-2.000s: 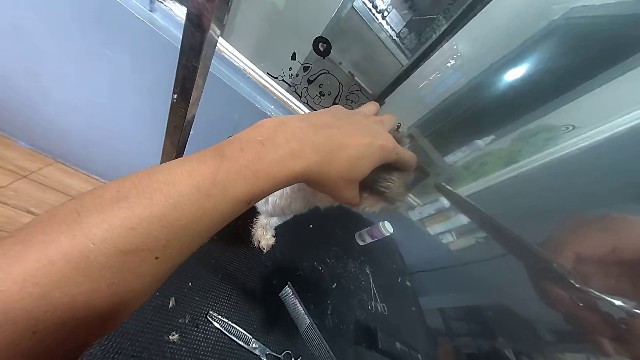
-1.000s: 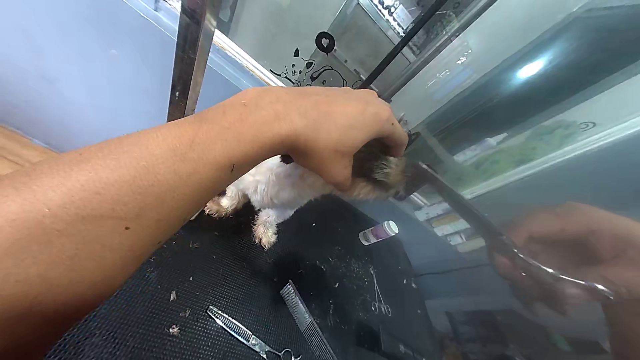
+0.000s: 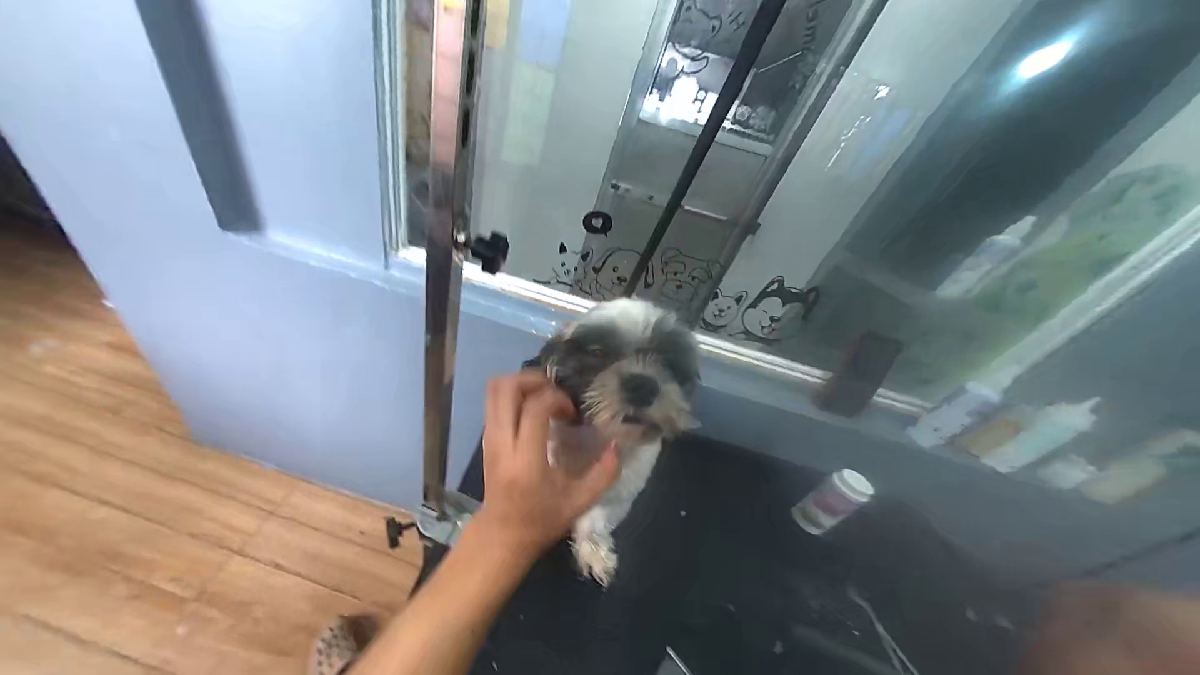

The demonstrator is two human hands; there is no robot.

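Note:
A small grey-and-white dog (image 3: pixel 623 375) is on the black grooming table (image 3: pixel 731 562), its face turned toward me and a dark strap rising behind its head. My left hand (image 3: pixel 539 459) is at the side of its muzzle and chest, fingers apart and curved, with no tool in it; whether the fingertips touch the fur is not clear. At the lower right edge my right hand (image 3: pixel 1116 633) is a blur, partly out of view, and what it holds cannot be seen. Blurred metal scissors (image 3: pixel 883 633) lie on the table.
A white-capped bottle (image 3: pixel 832 502) lies on the table. The metal grooming post (image 3: pixel 442 281), with its black knob (image 3: pixel 489 251), rises left of the dog. Behind are a glass window with animal decals and a ledge holding bottles (image 3: pixel 1045 436). Wooden floor is at left.
My left hand has come off the top of the dog's head to beside its muzzle. The dog's face now shows. My right hand has lowered, its scissors no longer visible. The view has shifted.

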